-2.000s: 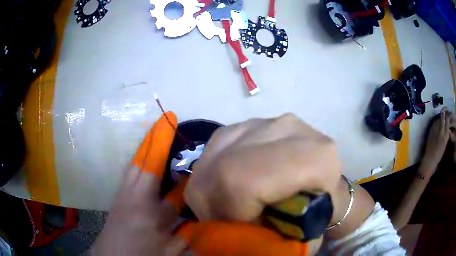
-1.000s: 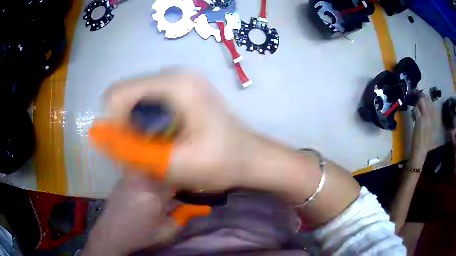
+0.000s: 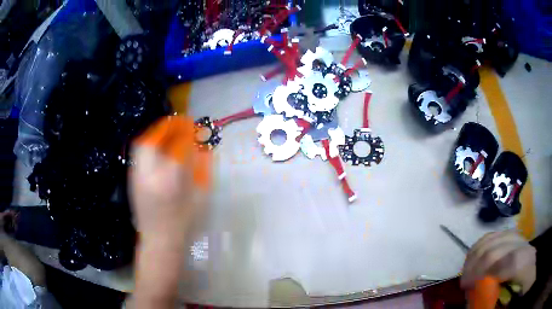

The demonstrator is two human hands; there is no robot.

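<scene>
My left hand, blurred, with orange finger cots, is at the left beside a dark pile of black housings; whether it holds anything is unclear. My right hand is low at the right, closed around the screwdriver. The thin shaft points up and left, and part of the yellow handle shows. A loose heap of white ring boards with red leads lies at the upper middle. A black-faced ring board lies at its right edge, another near my left hand.
Black housings with white rings stand at the right, with more behind them. A blue bin with boards and red leads is at the back. Clear plastic lies at upper left. Another person's sleeve shows at lower left.
The view has shifted. My hands have parted: the left is at the dark pile, the right has moved to the lower right with the screwdriver. The housing worked on earlier is not seen between them.
</scene>
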